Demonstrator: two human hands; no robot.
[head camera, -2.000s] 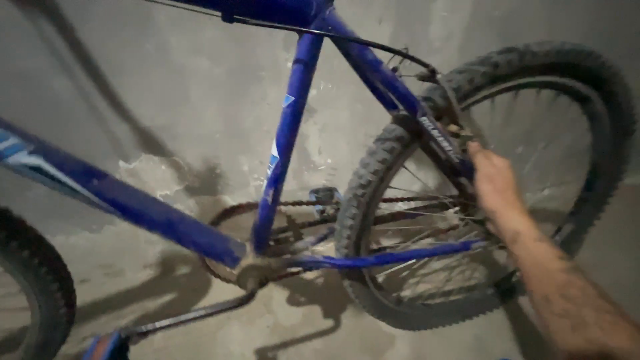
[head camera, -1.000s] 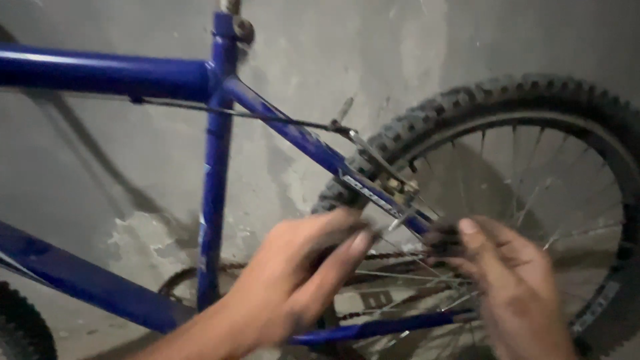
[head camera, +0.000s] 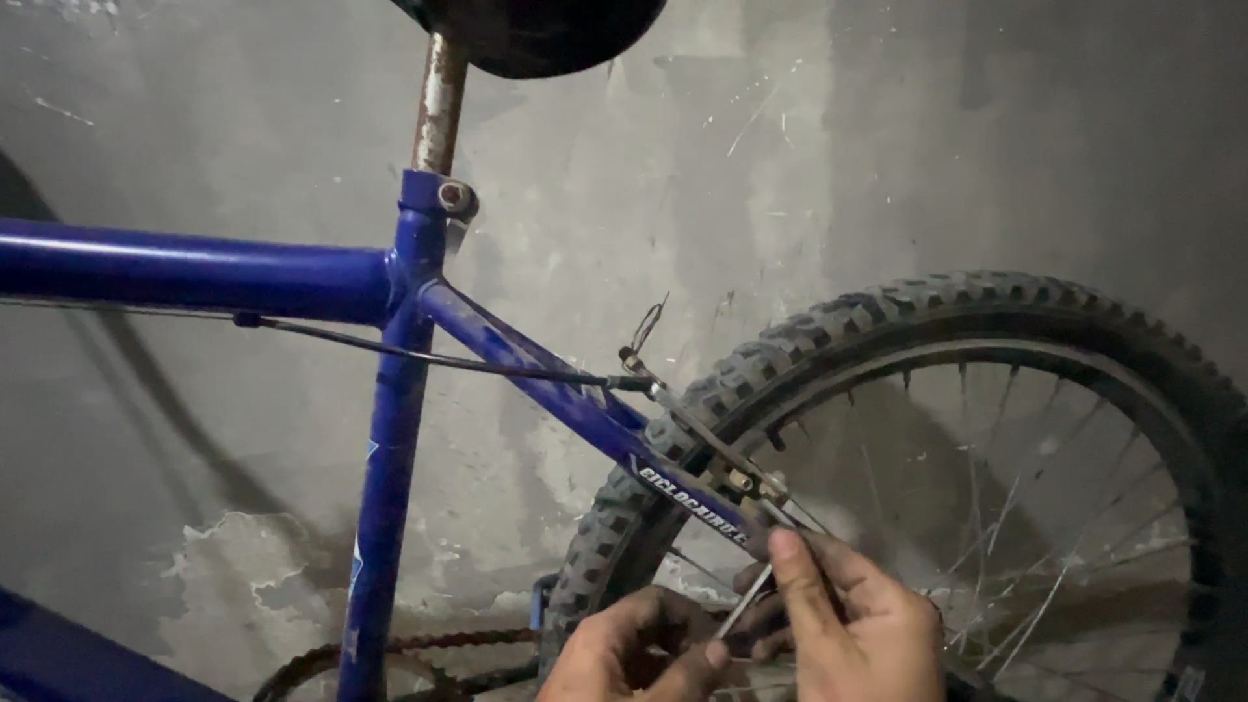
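My left hand (head camera: 643, 643) pinches the lower end of a thin metal rod or tool (head camera: 746, 600), below the blue seat stay (head camera: 585, 419) of a bicycle. Close beside it, my right hand (head camera: 858, 614) has thumb and fingers closed at the upper end of thin metal, just under the rear brake arm (head camera: 707, 429); whether this is one piece or two I cannot tell. The brake arm lies along the knobby rear tire (head camera: 965, 292), with a black cable (head camera: 487, 368) running to its top. A brass-coloured bolt (head camera: 741, 481) shows on the brake.
The blue frame's top tube (head camera: 195, 268) and seat tube (head camera: 390, 468) stand at the left. Above are a rusty seat post (head camera: 441, 107) and a black saddle (head camera: 556, 34). A rusty chain (head camera: 458, 641) runs low. A grey, peeling wall (head camera: 244, 565) stands behind the bicycle.
Two seconds ago only my right hand showed, at the seat stay. Both hands are now close together below the brake, with thin metal between them. The view has shifted, bringing in the saddle.
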